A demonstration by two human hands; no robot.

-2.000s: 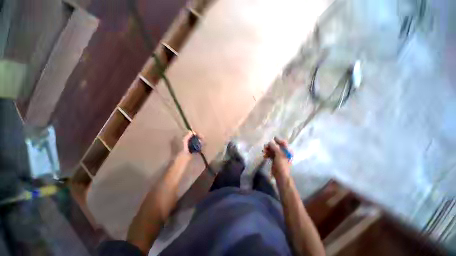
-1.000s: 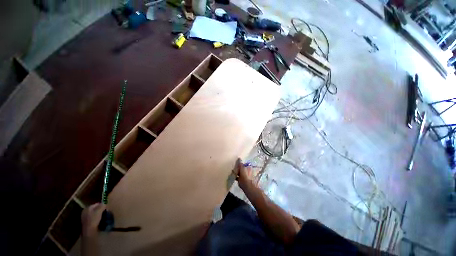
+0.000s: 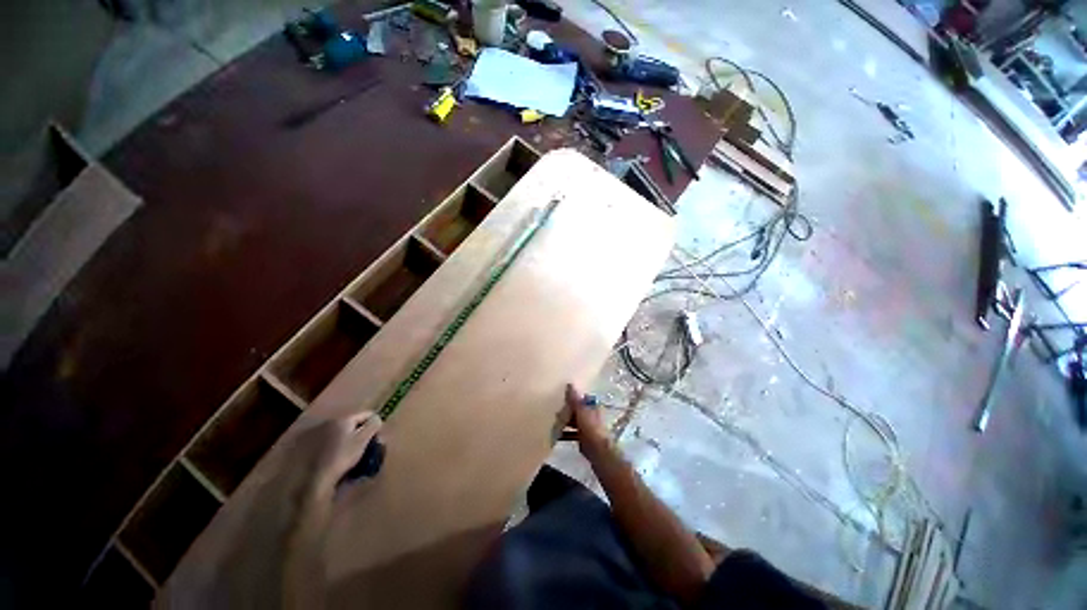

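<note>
A long pale plywood panel (image 3: 477,393) with rounded far corners lies on a divided wooden frame (image 3: 283,387), whose open cells show along its left side. My left hand (image 3: 340,447) holds the black tape measure case (image 3: 364,462) over the panel. The green-yellow tape blade (image 3: 459,319) runs from it along the panel towards the far end. My right hand (image 3: 581,411) is at the panel's right edge, with a small blue thing, perhaps the pen, showing at its fingers. Its grip is partly hidden.
Hand tools, a white sheet (image 3: 521,81) and a blue-black power tool (image 3: 644,68) lie at the far end of the dark red table (image 3: 215,226). Cables (image 3: 763,268) and wood strips (image 3: 924,566) lie on the floor at the right. A wooden piece (image 3: 74,226) stands at the left.
My left hand has moved right and up with the tape measure. The blade has swung from beyond the frame's cells onto the panel. My right hand has stayed near the right edge.
</note>
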